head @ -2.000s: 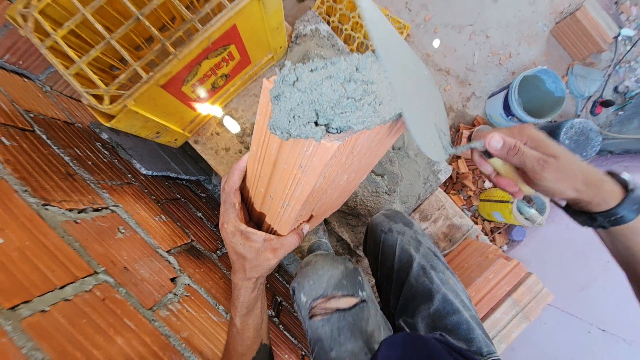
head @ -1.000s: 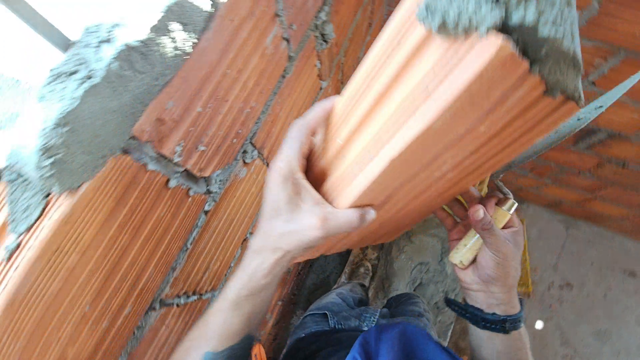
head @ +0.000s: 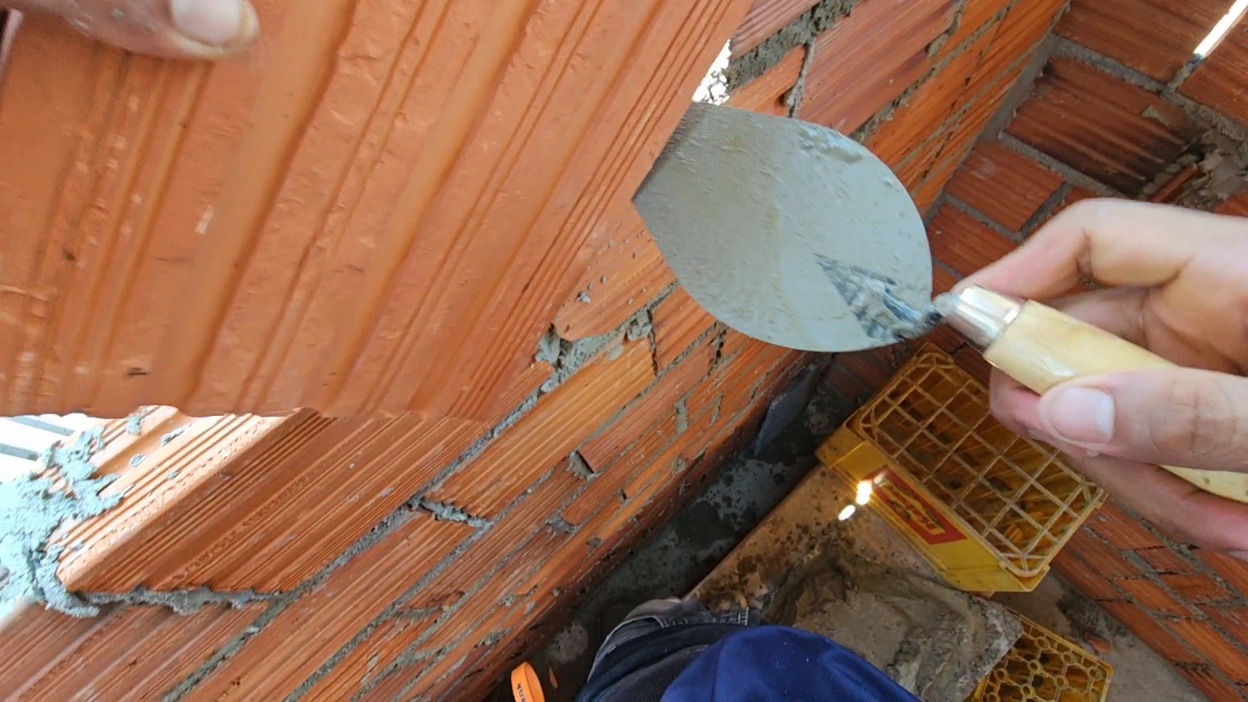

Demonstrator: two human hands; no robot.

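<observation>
A hollow clay brick [head: 322, 195] with ribbed faces fills the upper left, close to the camera. Only fingers of my left hand [head: 146, 21] show at the top left edge, against the brick. At the right my right hand [head: 1160, 322] grips the wooden handle of a masonry trowel [head: 790, 229]. The trowel's rounded blade is thinly smeared with mortar, and its far end meets the brick's right edge in this view. Below the brick, wet mortar [head: 58, 517] lies on the brick wall [head: 390, 556].
Below right, a yellow plastic crate [head: 985, 478] stands by a mound of mortar [head: 887, 624]. Another yellow crate [head: 1053, 663] shows at the bottom edge. Brick walls meet in a corner at the upper right. My clothed legs are at the bottom.
The view has swung from the floor to the wall. Two seconds ago the brick was low, near my knees, with mortar on its end; now it is by the wall. The trowel blade now shows broadside.
</observation>
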